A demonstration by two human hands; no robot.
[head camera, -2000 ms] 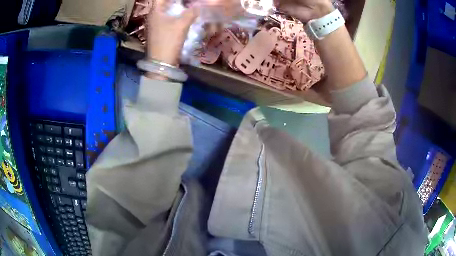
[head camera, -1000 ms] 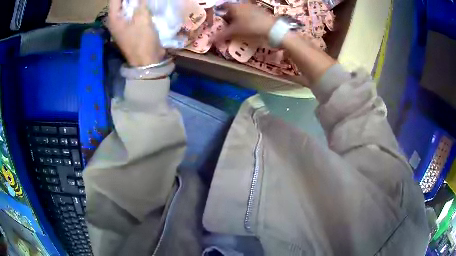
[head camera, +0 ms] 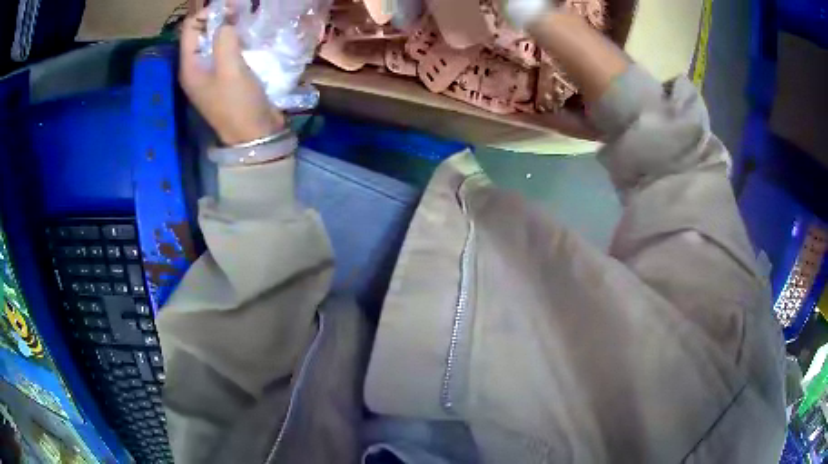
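Salmon-pink flat moulded parts point(head camera: 472, 74) with slots and holes lie heaped in a brown cardboard carton point(head camera: 399, 91) at the top of the view. My left hand point(head camera: 222, 86), with a bangle at the wrist, holds a crinkly clear polybag point(head camera: 277, 50) at the carton's near left corner. My right hand is cut off by the top edge; only its wrist and forearm show over the carton's right part, with the pale watch at the edge. Its fingers are out of the picture. Blurred pink parts show at the top edge left of that wrist.
A blue frame with worn spots point(head camera: 163, 199) stands left of my left arm, with a black keyboard point(head camera: 109, 317) beyond it. The carton's pale flap point(head camera: 663, 45) folds out at right. A blue crate point(head camera: 781, 245) holding small parts stands at far right. A green printed sheet point(head camera: 23, 335) lies far left.
My left hand has moved left and slightly down with the clear polybag. My right hand reached down over the pink parts, then moved up and out past the top edge.
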